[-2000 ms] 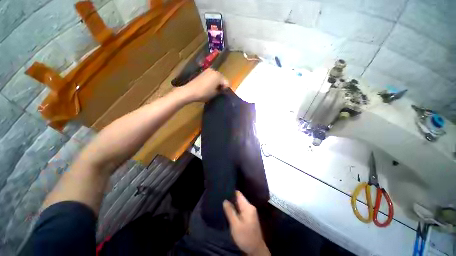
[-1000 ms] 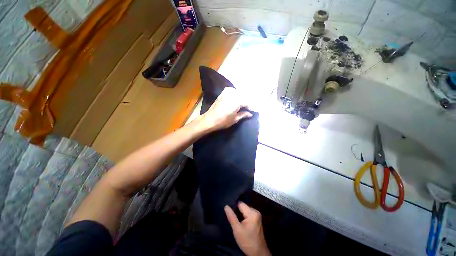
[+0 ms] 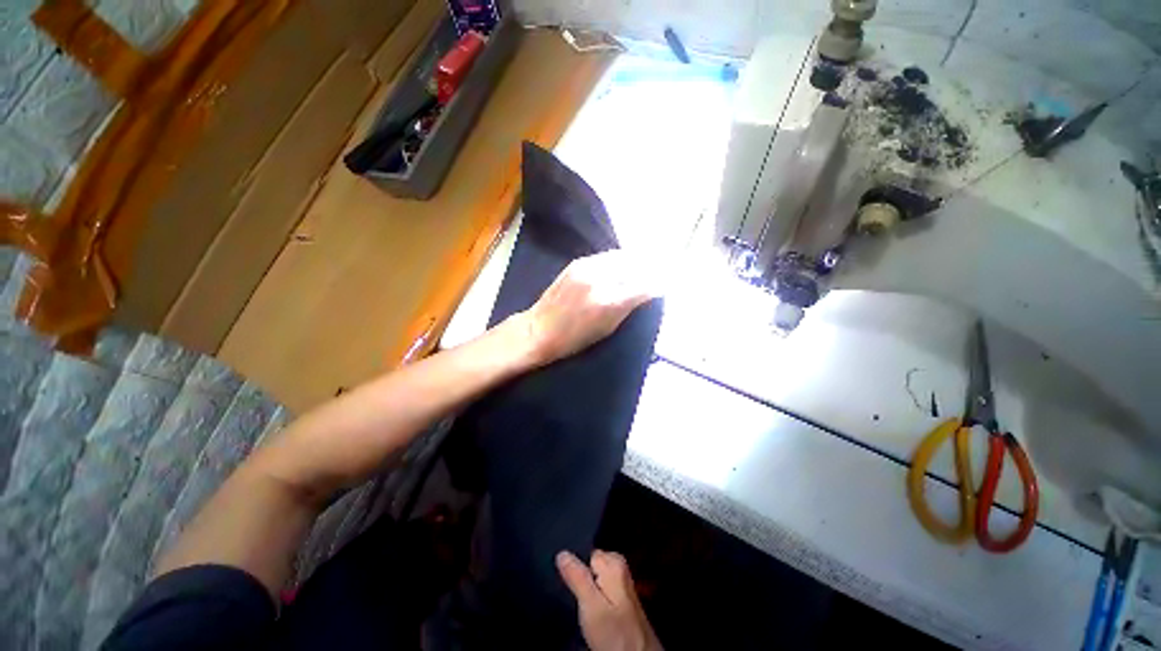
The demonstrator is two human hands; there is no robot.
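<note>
A narrow dark garment piece [image 3: 548,439] lies from the white table down over its front edge to my lap, matt side up. Its pointed far end rests left of the bright sewing area. My left hand [image 3: 592,299] lies across its upper part and holds its right edge, fingertips lost in glare. My right hand [image 3: 607,598] holds the lower right edge between thumb and fingers, below the table edge. The sewing machine [image 3: 815,165] stands to the right; its presser foot area [image 3: 779,282] is lit and apart from the piece.
Shears [image 3: 978,445] with yellow and red-orange handles lie right of the machine head. Blue snips [image 3: 1110,598] are at the right edge. A grey tool tray [image 3: 446,134] sits on the orange-taped cardboard [image 3: 318,254] at left. A phone [image 3: 475,15] is partly cut off behind it.
My left hand has moved from the piece's far end to across its upper part. The piece now lies flatter, with its pointed end showing. The view has shifted, and the phone is mostly cut off.
</note>
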